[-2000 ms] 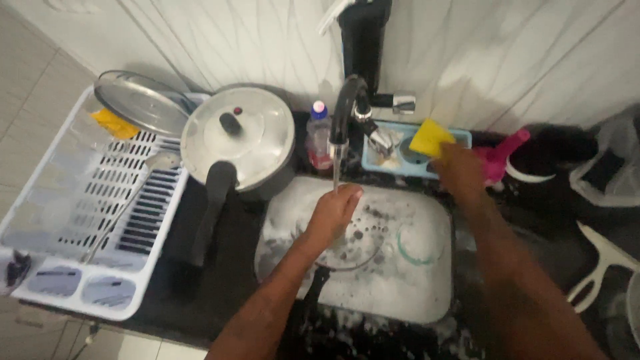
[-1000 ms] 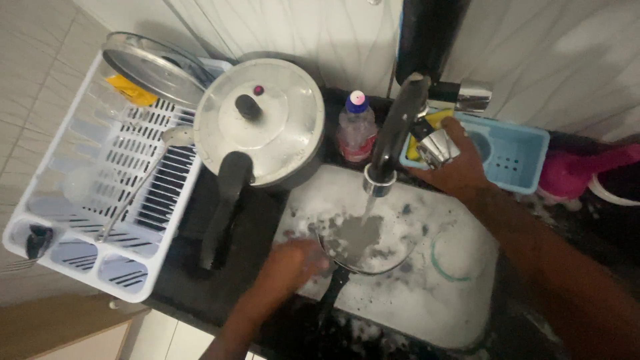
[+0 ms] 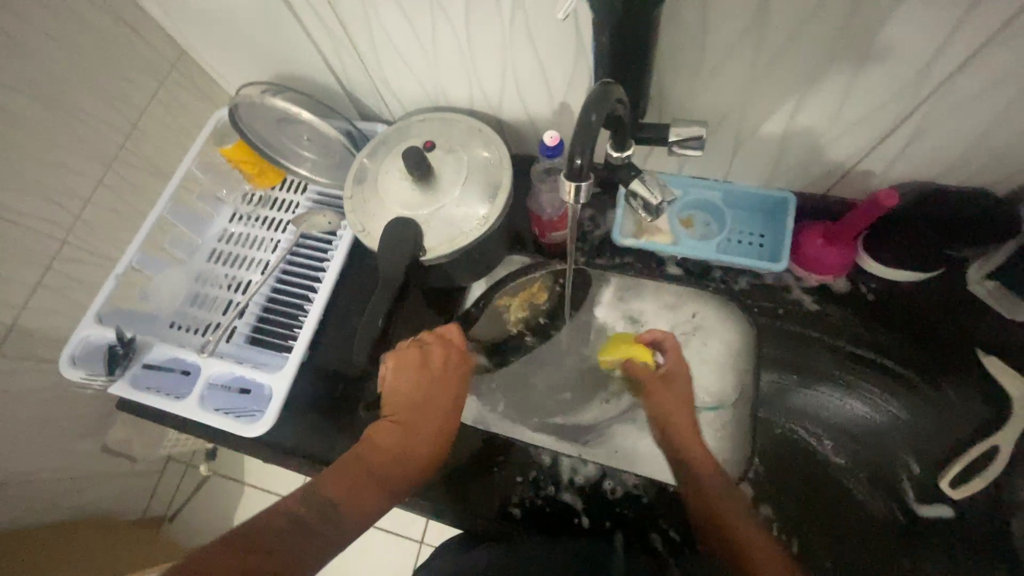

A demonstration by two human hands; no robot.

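Note:
My left hand (image 3: pixel 424 384) is closed round the handle of a dark frying pan (image 3: pixel 520 308), tilted over the left part of the sink, with brownish residue inside it. Water from the black faucet (image 3: pixel 596 120) runs down at the pan's right edge. In my right hand (image 3: pixel 660 376) is a yellow sponge (image 3: pixel 626 354), held above the sink basin (image 3: pixel 712 328), just right of the pan. Suds and cloudy water fill the basin, and a greenish rim shows partly beneath them near my right wrist.
A white dish rack (image 3: pixel 284 384) holds a glass lid (image 3: pixel 296 132), a yellow cloth (image 3: pixel 252 164) and a long spoon (image 3: pixel 268 272). Behind the sink stand a pressure cooker (image 3: pixel 432 188), a soap bottle (image 3: pixel 549 200), a blue caddy (image 3: pixel 756 228) and a pink plunger-like item (image 3: pixel 832 240). A white-handled utensil (image 3: pixel 988 456) lies right.
My right hand has moved from the blue caddy to over the sink with the yellow sponge. The pan, low in the suds before, is now raised and tilted in my left hand.

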